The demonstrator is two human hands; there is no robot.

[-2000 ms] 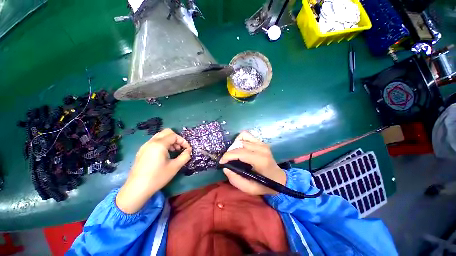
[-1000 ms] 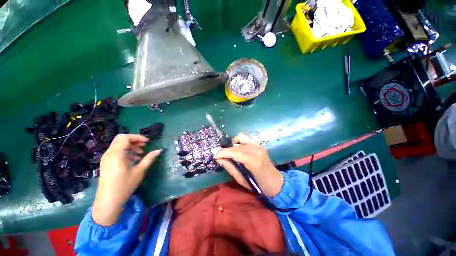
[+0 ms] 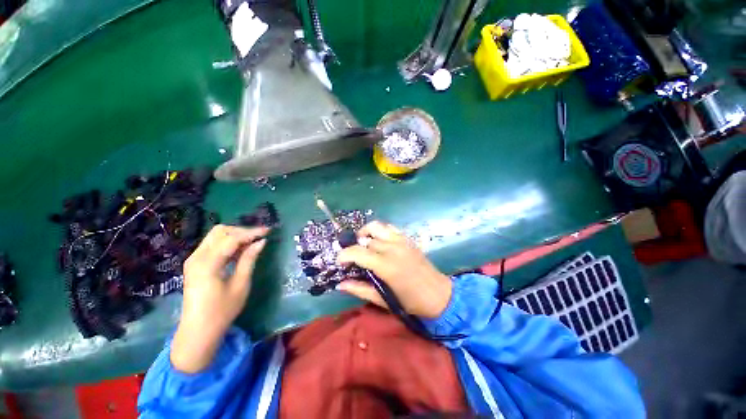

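Note:
My right hand (image 3: 401, 270) holds the black soldering iron (image 3: 348, 238). Its thin tip points up and left over the speckled silvery-purple cluster of components (image 3: 315, 239), and its cord runs down under the hand. My left hand (image 3: 217, 282) is left of the cluster, thumb and index finger nearly together just below a few loose black components (image 3: 263, 215). Whether a small piece is between those fingertips cannot be made out. A large pile of black components (image 3: 123, 254) with thin pale wires and small yellow spots lies further left.
A grey fume hood (image 3: 290, 123) stands above the work, beside a round yellow-tan cup (image 3: 406, 143) of silvery bits. A yellow bin (image 3: 523, 78), dark tweezers or pen (image 3: 561, 127), black fan (image 3: 638, 164) and slotted white tray (image 3: 577, 303) are at the right.
My left hand has moved from the cluster to the loose black pieces, and its fingers have closed together. The iron's tip has swung from pointing left to pointing up and left.

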